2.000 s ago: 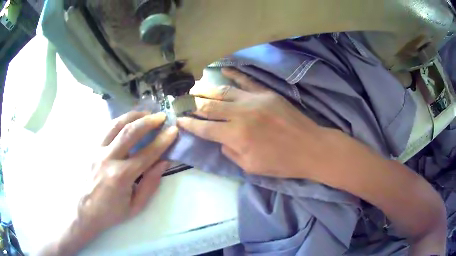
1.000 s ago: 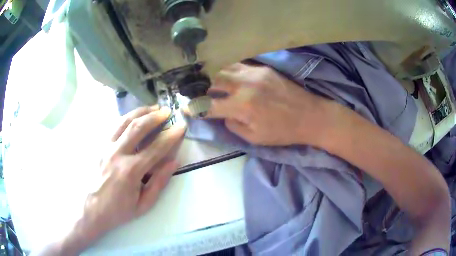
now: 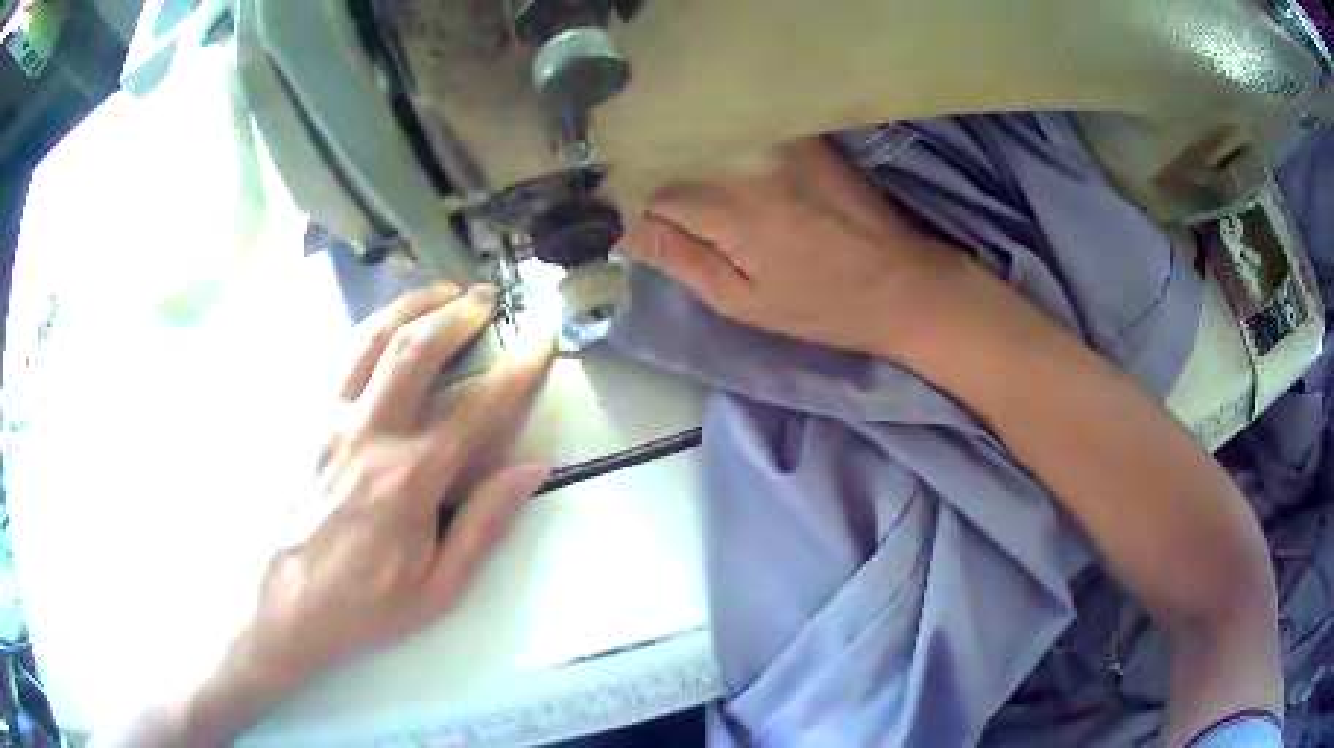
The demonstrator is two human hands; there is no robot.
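The blue-grey garment (image 3: pixel 863 541) drapes from under the sewing machine arm over the table's front edge. Its long folded edge runs toward the presser foot (image 3: pixel 508 300). My left hand (image 3: pixel 424 453) lies flat on the machine bed, fingers slightly apart, fingertips beside the presser foot; whether they touch cloth is hard to see in the glare. My right hand (image 3: pixel 797 256) rests on the garment right of the needle, its fingers partly hidden behind the machine head, so its grip cannot be told.
The cream machine arm (image 3: pixel 878 66) crosses the top, with dark round knobs on its head. A dark slot line crosses the white table (image 3: pixel 615 563), which has a ruler-marked front edge. A recessed box (image 3: pixel 1270 278) is at the right. Darker crumpled cloth (image 3: pixel 1287 512) lies at the lower right.
My right hand has moved up and away from the needle, toward the back under the arm. The garment's folded edge has shifted up, baring more of the bed. My left hand has barely moved.
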